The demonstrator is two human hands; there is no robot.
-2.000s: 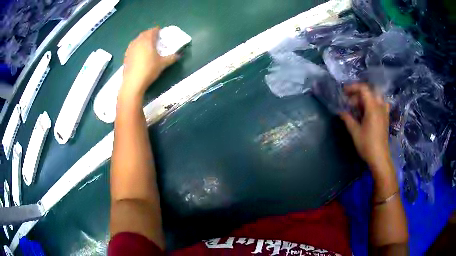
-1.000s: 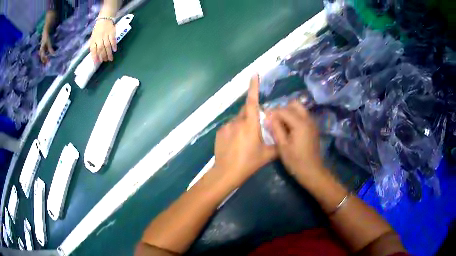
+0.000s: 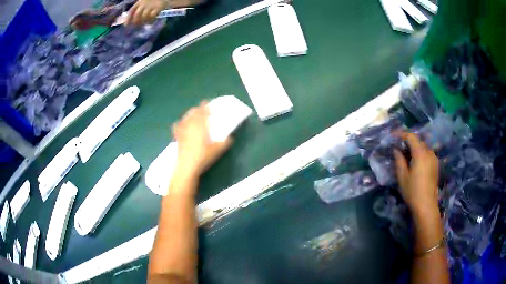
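Observation:
My left hand (image 3: 194, 141) is over the green conveyor belt (image 3: 188, 72), closed around the middle of a white plastic unit (image 3: 227, 117). The unit's two ends show on either side of the hand. My right hand (image 3: 417, 169) is at the near edge of the pile of polybags (image 3: 466, 183), its fingers on a crumpled polybag (image 3: 385, 161); its grip is hard to make out. Another polybag (image 3: 344, 186) lies on the dark green bench just left of it.
Several other white units (image 3: 108, 191) lie on the belt. A white edge rail (image 3: 299, 158) runs between belt and bench. Across the belt, a person's hand (image 3: 145, 11) is by a white unit and another bag pile (image 3: 41, 77). A green crate wall (image 3: 444, 83) stands behind the right-hand pile.
My hands have parted. The left moved from the bench onto the belt and took hold of a white unit; the right moved right to the bag pile. The view has shifted.

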